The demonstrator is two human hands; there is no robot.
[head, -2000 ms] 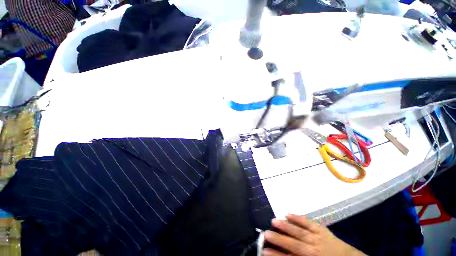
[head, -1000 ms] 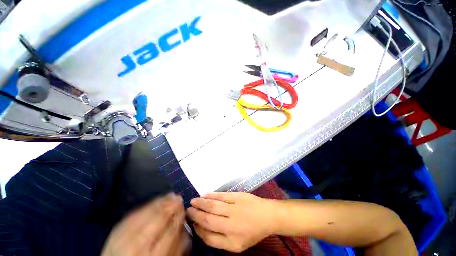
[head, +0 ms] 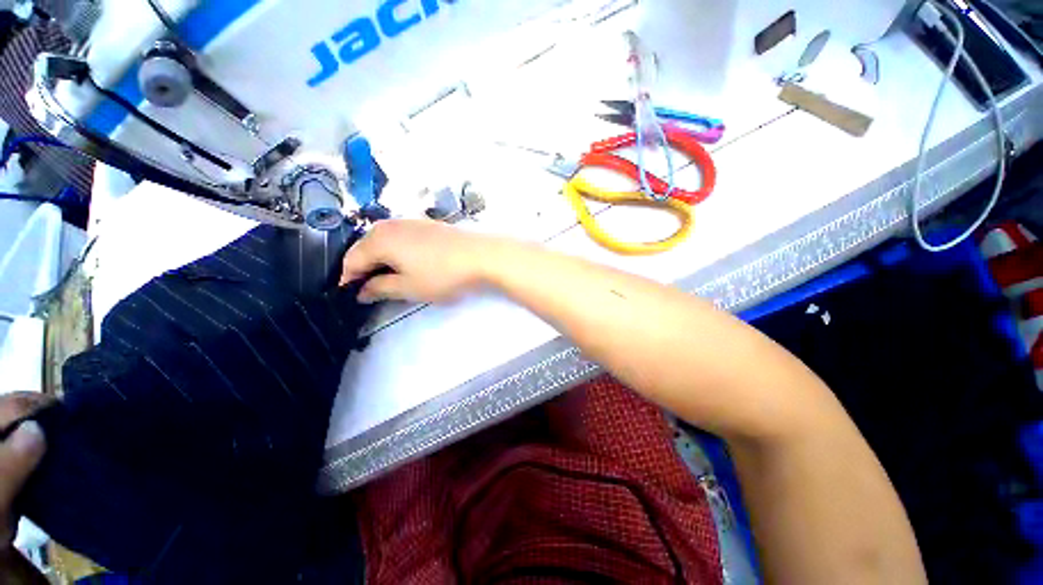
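The dark pinstripe fabric (head: pixel 217 366) covers the left part of the table and runs up under the needle area of the white sewing machine (head: pixel 246 46). My right hand (head: pixel 400 261) lies at the fabric's right edge, just right of and below the grey tension knob (head: pixel 320 201), fingertips on the cloth. My left hand (head: pixel 16 448) is cut off by the left picture edge, its thumb and a finger pinching the fabric's outer left part. The presser foot is mostly hidden behind the knob and my right hand.
Scissors with a yellow handle loop and a red one (head: pixel 631 232) lie right of my right hand, with thread snips (head: pixel 686 120) and a tan strip (head: pixel 826 109) beyond. A white cable (head: pixel 917 183) loops over the table's right end. The ruler-marked front edge (head: pixel 492 400) runs below my right forearm.
My right hand has moved up and left to the needle area. My left hand has moved from beside it to the far left. The fabric now spreads left, and its lower right part has shifted left.
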